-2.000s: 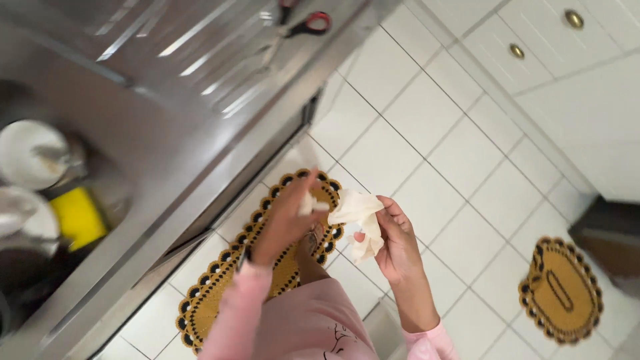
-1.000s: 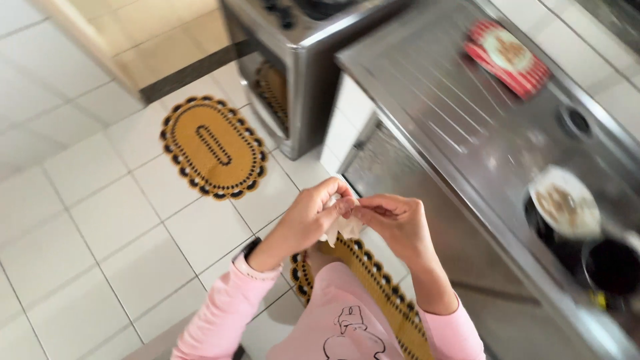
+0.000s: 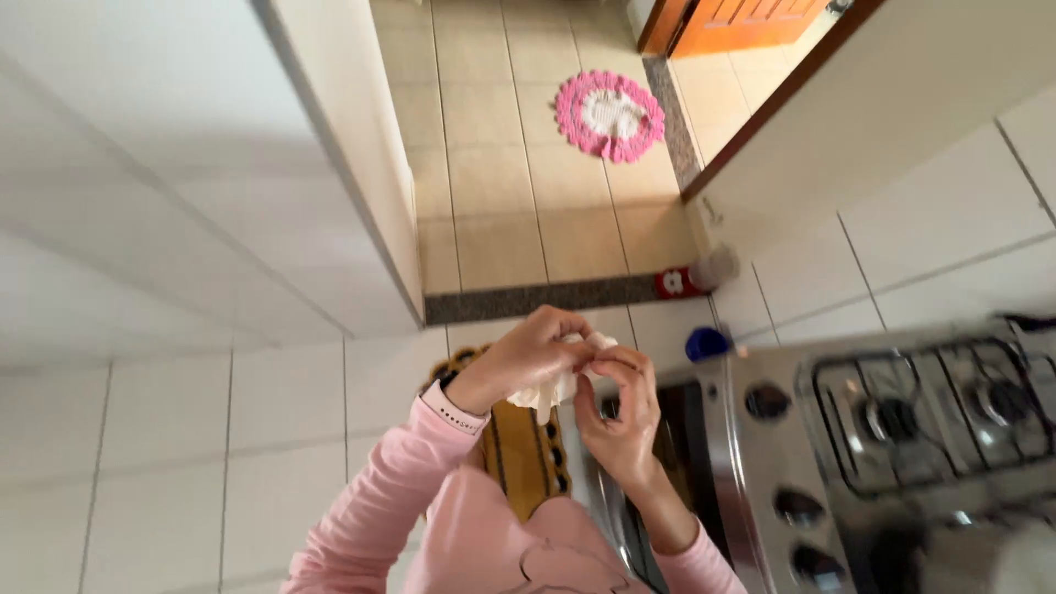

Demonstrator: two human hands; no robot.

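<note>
Both my hands meet at the middle of the head view, in front of my body. A crumpled, thin whitish material (image 3: 544,394), perhaps a glove or plastic, hangs between them. My left hand (image 3: 528,355), with a band at its wrist, pinches the material from the left. From the right, my right hand (image 3: 620,404) holds its upper end with thumb and fingers bent. The fingers hide part of the material.
A steel stove (image 3: 775,445) with black grates stands at the right. A mustard crocheted rug (image 3: 524,450) lies below my hands. Beyond the granite threshold (image 3: 536,302) is a pink and white rug (image 3: 612,115). A white wall edge (image 3: 346,157) rises at left.
The view has swung from the sink to the stove and doorway. Two seconds ago my hands were apart; now they are together at the whitish material.
</note>
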